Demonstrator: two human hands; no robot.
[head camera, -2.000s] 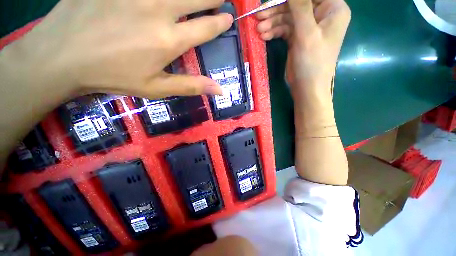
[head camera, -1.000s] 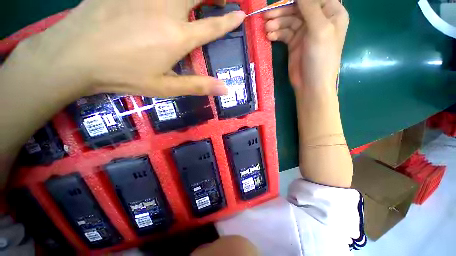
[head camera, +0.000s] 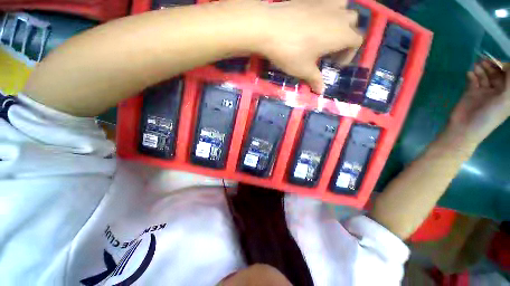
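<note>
The red foam tray (head camera: 391, 125) lies tilted in front of me, with several black handset units (head camera: 358, 159) in its pockets, white labels towards me. My left hand (head camera: 313, 39) is over the upper row, fingers curled on a clear liner sheet with black squares (head camera: 353, 84). The sheet lies across units and partly over one at the right; the hand hides part of it. My right hand (head camera: 486, 92) is at the far right edge, off the tray, blurred, with the thin tweezers (head camera: 492, 60) between its fingers.
The glossy green bench top (head camera: 486, 179) extends right of the tray. A yellow sheet (head camera: 14, 72) and a card with grey rectangles (head camera: 25, 36) are at the upper left. Red material (head camera: 433, 224) and a brown box (head camera: 467, 243) are below the bench at the lower right.
The view has swung, so the tray appears further right and more of my shirt shows. My right hand and tweezers have moved away from the tray. My left fingers have curled in on the sheet.
</note>
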